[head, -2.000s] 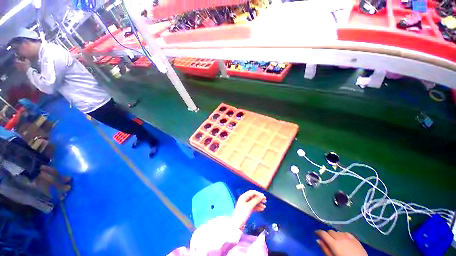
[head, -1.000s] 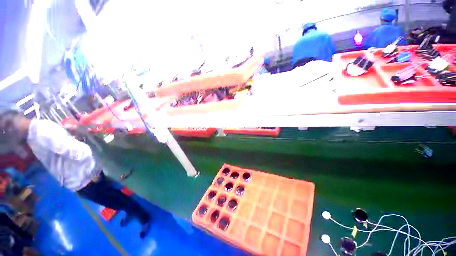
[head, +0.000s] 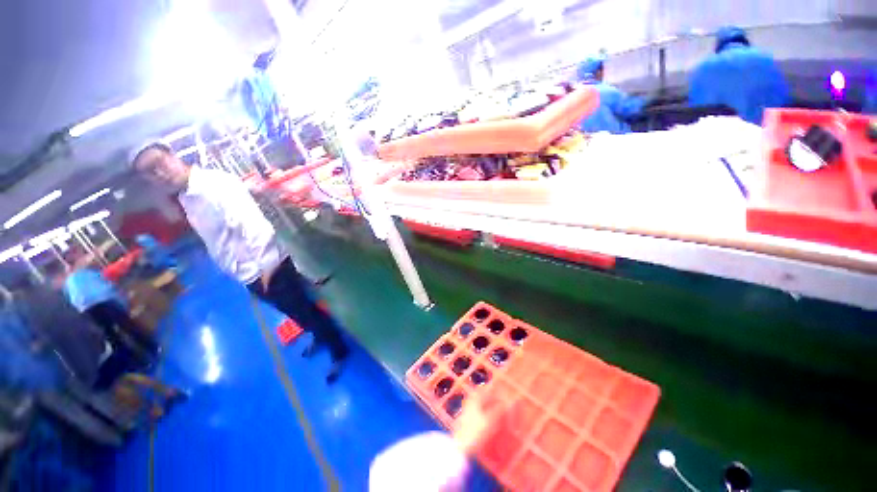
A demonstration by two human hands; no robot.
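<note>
The red-orange cell tray (head: 587, 384) lies on the green bench near the bottom middle. Several dark round watch units (head: 462, 364) sit in pockets at its left end; the other visible pockets hold none. My left hand (head: 478, 423) is blurred over the tray's near left side, with a pale sleeve below it; its fingers cannot be made out. My right hand is out of the picture. A small white round puck (head: 665, 458) on a white wire and a dark round unit (head: 738, 477) lie right of the tray at the bottom edge.
A raised white shelf (head: 673, 240) runs behind the bench, with a compartment bin (head: 803, 219) at right and stacked red trays (head: 462, 144) further left. A pole (head: 409, 264) stands behind the tray. A person in a white top (head: 231, 226) stands at left on the blue floor.
The view has tilted up and turned left, so most cables have left the picture. My left hand has come over the tray; my right hand, seen two seconds ago, is gone from view.
</note>
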